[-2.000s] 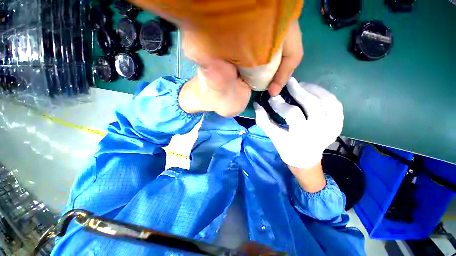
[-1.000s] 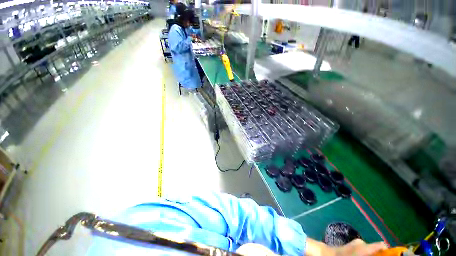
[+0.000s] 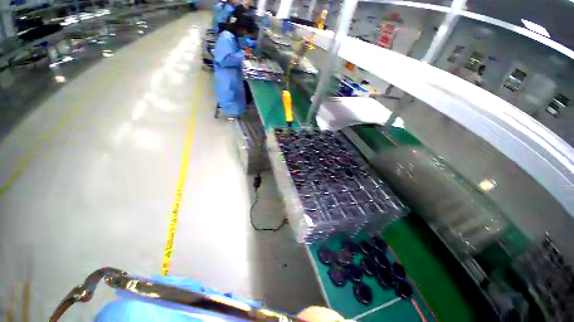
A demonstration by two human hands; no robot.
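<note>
Neither of my hands shows clearly. A small skin-coloured patch is cut off at the bottom edge; I cannot tell what it is. Several round black units (image 3: pixel 363 293) lie loose in a group on the green mat (image 3: pixel 333 301), nearest in front of me. Behind them stand stacked clear blister trays (image 3: pixel 345 178) with rows of pockets holding dark units. My blue sleeve or smock (image 3: pixel 148 308) shows at the bottom left. The orange screwdriver I held is out of the picture.
A yellow tool (image 3: pixel 287 107) hangs over the bench beyond the trays. A person in a blue smock (image 3: pixel 229 72) works further along the line. A black cable (image 3: pixel 253 207) hangs beside the bench. A green conveyor (image 3: pixel 418 251) and white rail (image 3: pixel 469 94) run at right. Yellow tape (image 3: pixel 182 179) marks the floor.
My view has swung from my hands and the orange screwdriver to along the line at left. The bare hand and orange tool at the bottom right have left the picture.
</note>
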